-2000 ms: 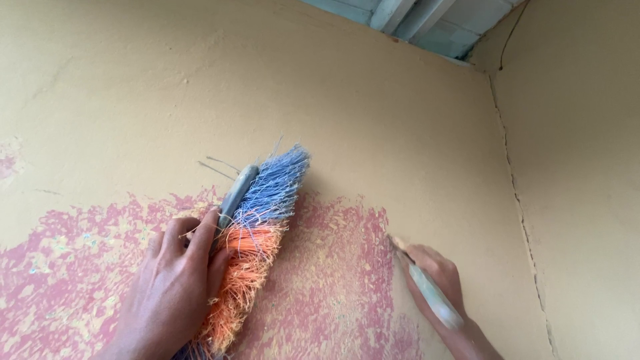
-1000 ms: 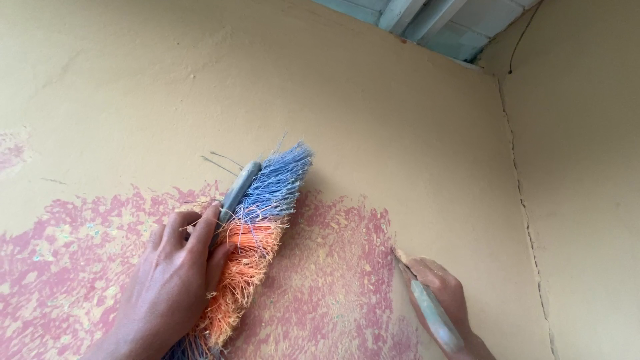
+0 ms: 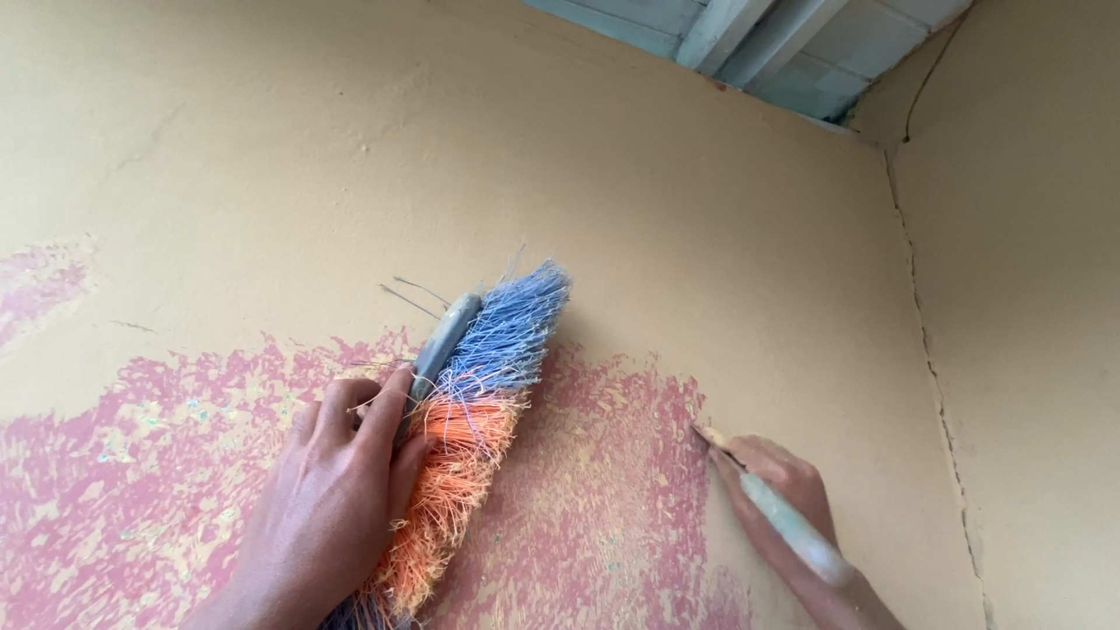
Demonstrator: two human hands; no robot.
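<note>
My left hand [image 3: 328, 490] grips the grey back of a brush head [image 3: 464, 429] with blue and orange bristles, held slantwise against the wall. To its right, my right hand [image 3: 770, 481] is closed around a hand tool with a pale, worn handle [image 3: 792, 529]; the handle's rounded end points down toward my forearm. The tool's working end is mostly hidden by my fingers, which are at the right edge of the wall's pink patch [image 3: 612, 455]. That patch shows through flecked beige paint, behind and around the brush.
Beige painted wall [image 3: 612, 192] surrounds the pink area, with a smaller pink patch [image 3: 39, 284] at far left. A long crack [image 3: 923, 350] runs down the corner at right. Pale ceiling beams [image 3: 726, 35] and a hanging wire [image 3: 932, 74] are above.
</note>
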